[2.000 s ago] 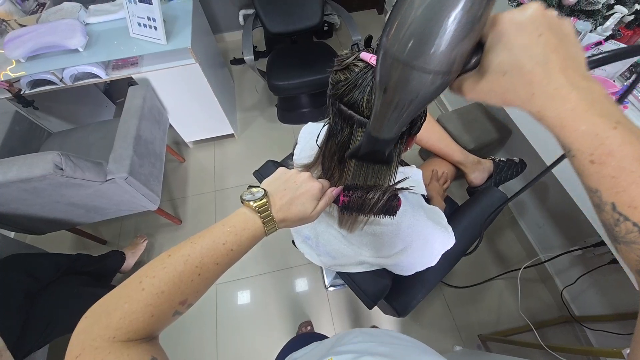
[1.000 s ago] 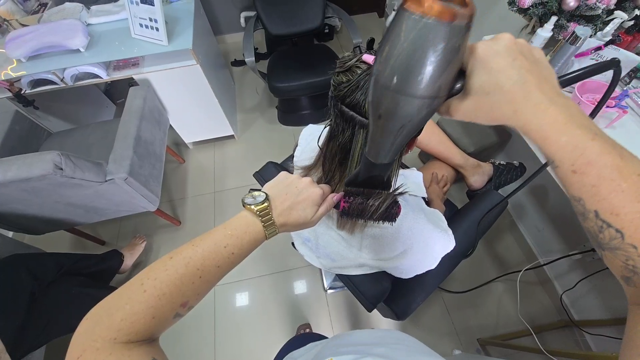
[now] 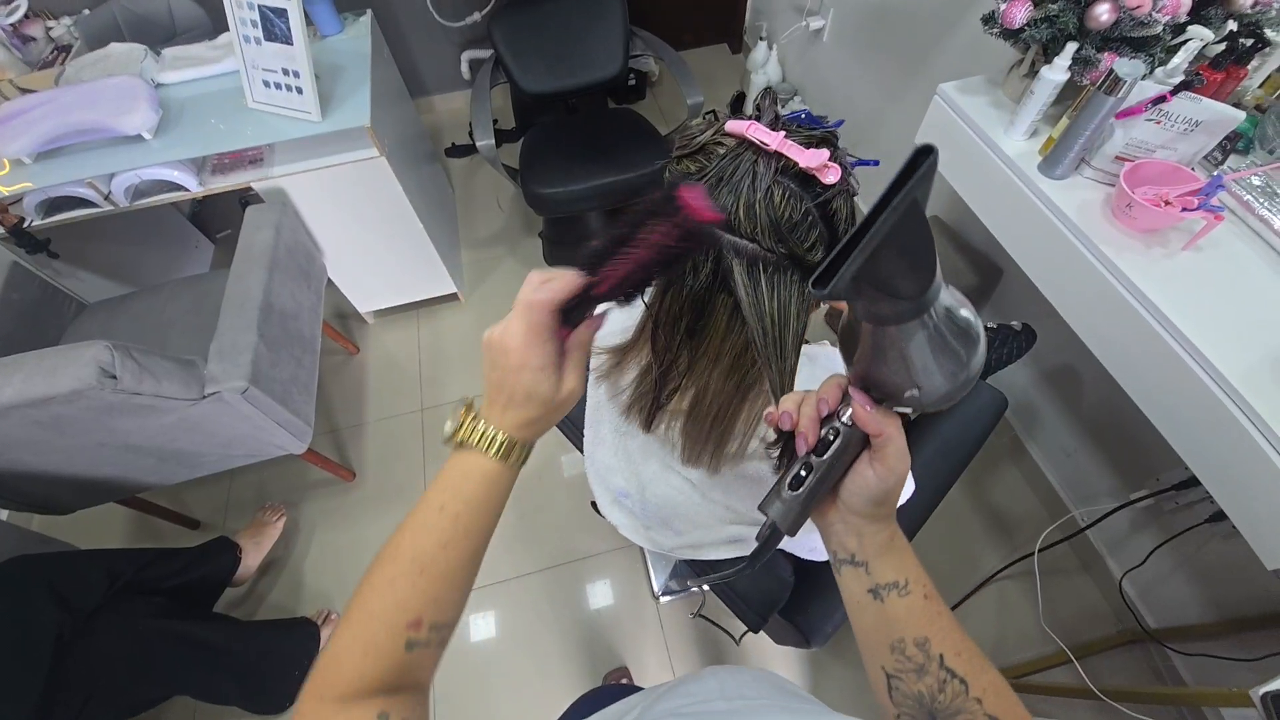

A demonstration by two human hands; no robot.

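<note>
My left hand (image 3: 540, 350) is closed around the handle of a pink and black hair brush (image 3: 645, 245), which is blurred and raised at the left of a seated person's head. My right hand (image 3: 850, 450) grips the handle of a dark grey hair dryer (image 3: 915, 340); its flat black nozzle points up, right of the hair. The person's long damp hair (image 3: 715, 370) hangs down over a white towel (image 3: 660, 500) on the shoulders. A pink hair clip (image 3: 785, 150) holds the upper hair, and blue clips show beside it.
A white counter (image 3: 1130, 290) on the right bears bottles, a pouch and a pink bowl (image 3: 1155, 195). Black salon chair (image 3: 590, 160) stands ahead, a grey armchair (image 3: 260, 340) and a glass-topped desk (image 3: 340, 100) at left. Another person's foot (image 3: 262, 540) is low left; cables (image 3: 1070, 540) hang at right.
The brush has left the hair ends and moved up and left in my left hand. The dryer, earlier aimed down at the brushed strand, is lower and turned nozzle up in my right hand.
</note>
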